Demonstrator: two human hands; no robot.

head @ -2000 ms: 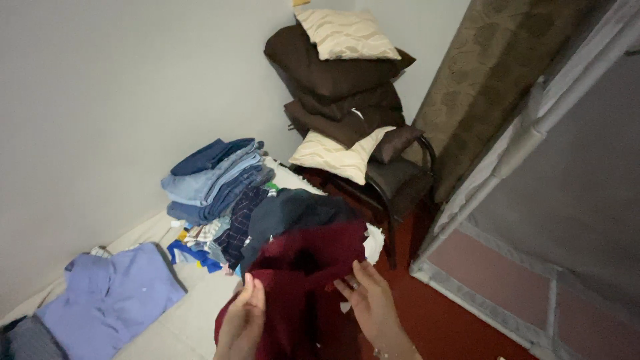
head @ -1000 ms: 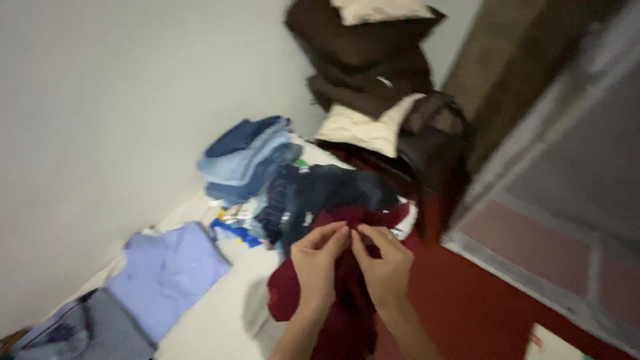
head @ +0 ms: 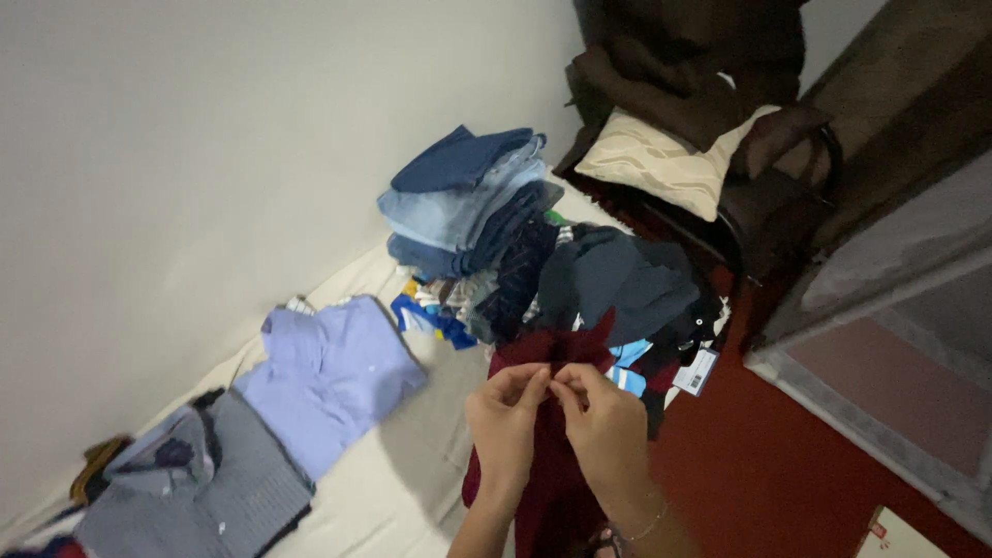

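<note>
A dark red garment [head: 554, 465] hangs from my two hands over the edge of a cream-covered surface. My left hand [head: 508, 418] pinches its upper part between thumb and fingers. Close beside it, fingertips nearly touching, my right hand [head: 597, 422] pinches the same cloth. Just beyond lies a dark grey-blue garment [head: 620, 279] on a loose heap of clothes. A white tag with a printed code [head: 695, 372] sticks out at the heap's right side. Folded jeans [head: 465, 201] are stacked behind, near the wall. What lies between my fingertips is too small to tell.
A folded lavender shirt [head: 333, 380] and a folded grey collared shirt [head: 201, 480] lie at left. Dark cushions and a patterned cream cushion [head: 659, 163] are piled on a chair at back right. A mesh-sided frame [head: 891, 380] stands right, above the red floor [head: 744, 480].
My hands were apart on the dark red garment two seconds ago; they have come together at its upper part. The view has shifted, showing more of the folded shirts at left.
</note>
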